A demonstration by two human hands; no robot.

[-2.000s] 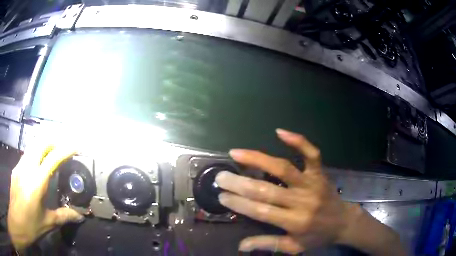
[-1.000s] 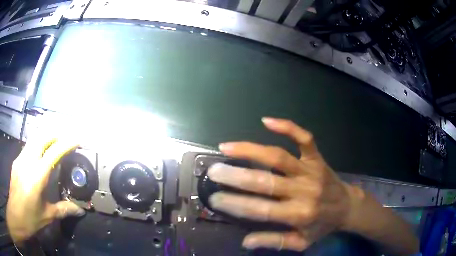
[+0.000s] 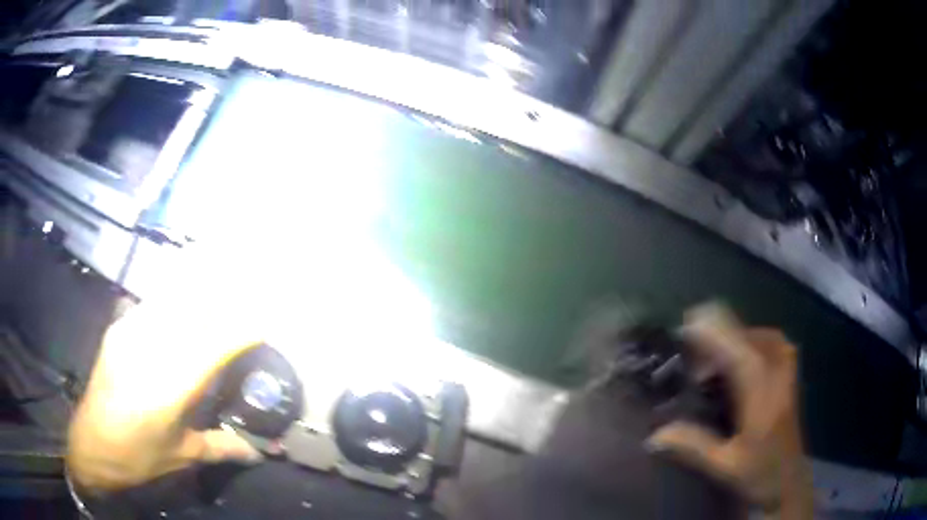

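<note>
My left hand (image 3: 152,406), at the lower left, grips the left end of a carrier plate (image 3: 315,450), fingers above and thumb below. The plate holds two glossy black round parts: one with a pale centre (image 3: 260,391) between my fingers and thumb, the other (image 3: 380,425) to its right. My right hand (image 3: 747,406), blurred at the lower right, holds a second, dark carrier plate (image 3: 661,368) at the near edge of the green belt. Blur and my fingers hide its details.
The green conveyor belt (image 3: 508,244) runs across the view, washed out by glare at left. A silver rail (image 3: 610,147) borders its far side. Transfer rails (image 3: 168,152) with a dark gap are at the left. Dark machinery (image 3: 813,183) is beyond the belt at right.
The view has shifted and tilted. My right hand has moved the second carrier plate away from beside the first one, rightward toward the belt. My left hand still grips the first plate.
</note>
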